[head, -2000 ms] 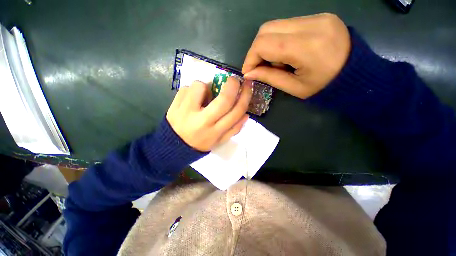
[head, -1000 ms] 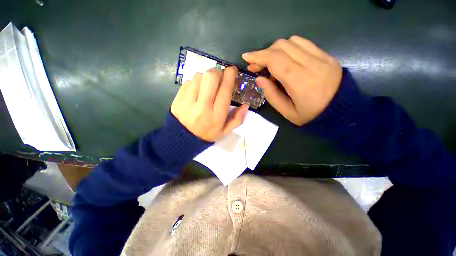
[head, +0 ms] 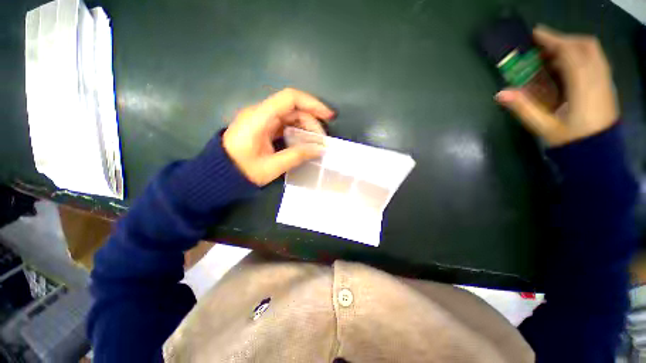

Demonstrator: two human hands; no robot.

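My left hand (head: 276, 138) holds a white backing sheet (head: 333, 216) by its upper left corner, between thumb and fingers. The sheet is creased and shows a row of grey-beige pads (head: 336, 182) with white lines between them. My right hand (head: 577, 88) is at the upper right, blurred, and grips a phone unit (head: 520, 66) at its lower end. The unit's far end is black, with a green band in the middle. My fingers hide part of its near end.
A thick fanned stack of white sheets (head: 74, 99) lies at the left of the dark green bench top (head: 212, 49). The bench's front edge runs just before my body. A brown cardboard box (head: 85, 230) and a grey crate (head: 60, 319) are below left.
The unit with the white-covered bay is gone from the middle. My right hand has moved to the upper right and now holds a black-ended unit. My left hand now holds the backing sheet, spread wider.
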